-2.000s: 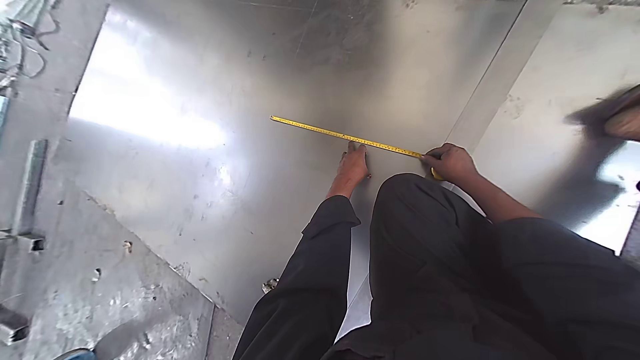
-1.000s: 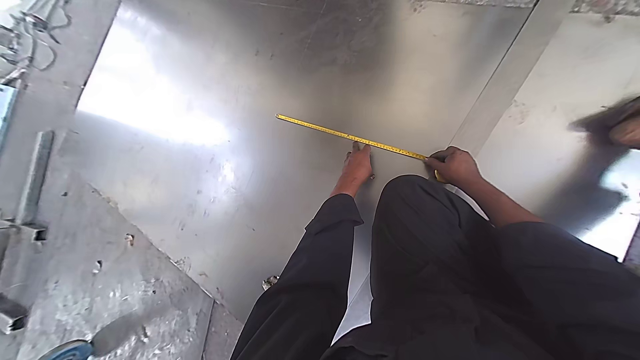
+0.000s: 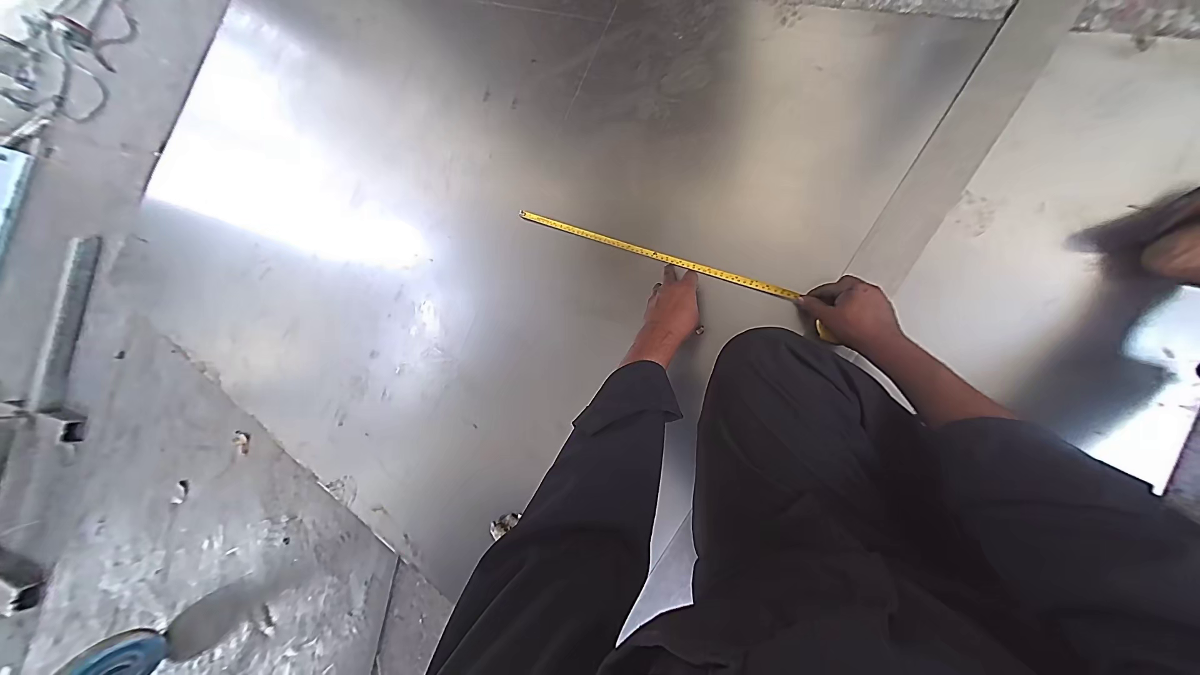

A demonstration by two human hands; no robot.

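Note:
A yellow tape measure blade (image 3: 619, 245) lies extended across a large shiny sheet of metal (image 3: 562, 375), slanting down to the right. My right hand (image 3: 855, 311) is closed around the tape measure at the blade's right end; a bit of its yellow case (image 3: 825, 331) shows under the fingers. My left hand (image 3: 672, 309) rests on the sheet, its fingertips at the lower edge of the blade near the middle. Whether those fingers pinch something is hard to see. A small dark object shows beside that hand. The blade's far left end lies free on the sheet.
A flat metal strip (image 3: 975, 131) and another sheet (image 3: 1050, 187) lie on the right, with part of a person's foot (image 3: 1174, 251) at the edge. On the left are a metal bar (image 3: 67, 319), tangled cables (image 3: 70, 56) and a blue round object (image 3: 122, 653). My knee is close to the tape.

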